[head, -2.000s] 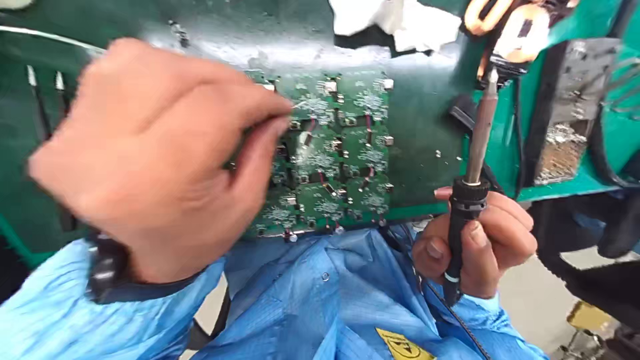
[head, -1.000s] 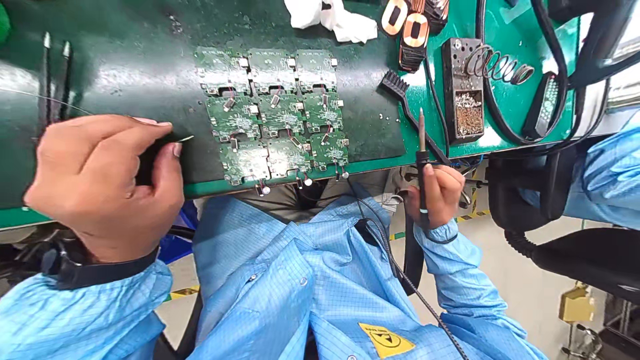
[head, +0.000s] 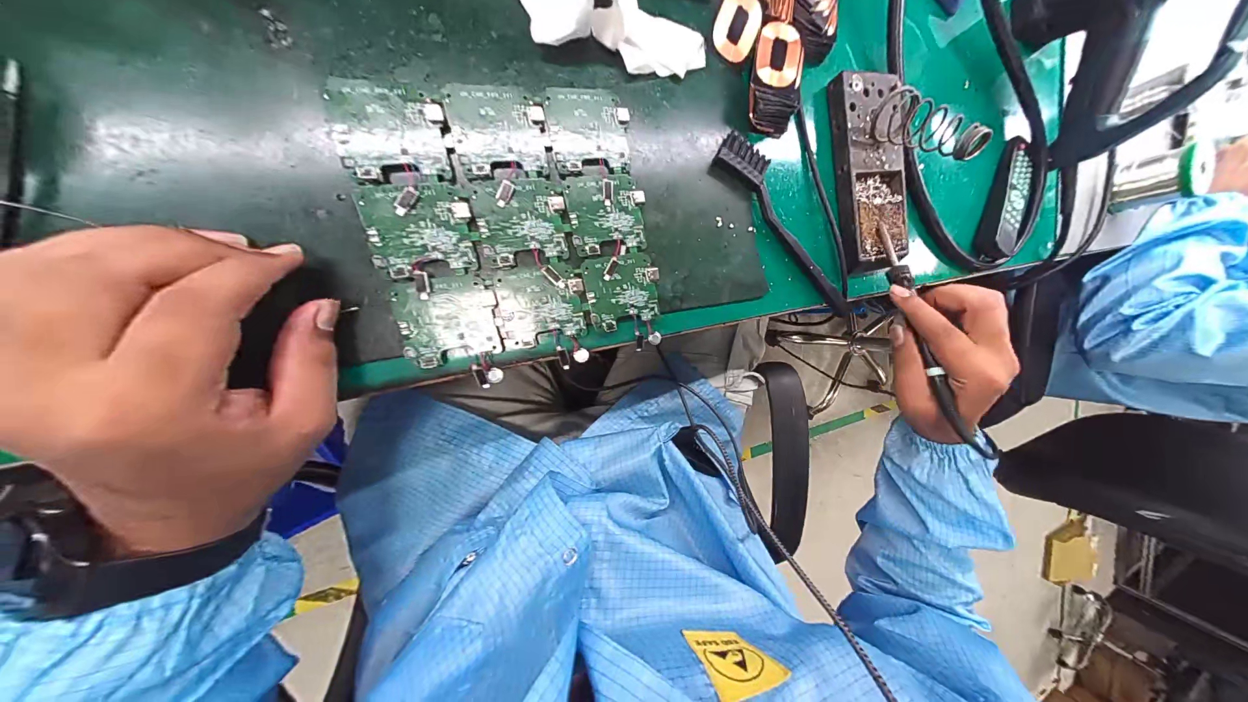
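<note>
My right hand (head: 951,356) grips a soldering iron (head: 931,366) whose tip reaches into the tip-cleaning well of the iron stand (head: 863,175). My left hand (head: 185,351) is over the bench's left side, thumb and fingers pinched around a thin wire, probably solder (head: 44,210); a short end shows past the thumb. Between the hands a panel of green circuit boards (head: 526,229) lies flat near the front edge, with small parts on short wires attached. Several round silvery parts (head: 581,355) stick out over that edge. Neither hand touches the boards.
A black brush (head: 780,219) lies between the boards and the stand. Behind are copper coils (head: 777,58) and crumpled white tissue (head: 634,34). A coiled spring (head: 931,122) sits at the stand, with thick black cables to its right. Another person's blue sleeve (head: 1150,302) is at far right.
My left hand has moved left, off the boards. The soldering iron, upright beside the brush a second ago, now has its tip in the stand's well. The view has shifted.
</note>
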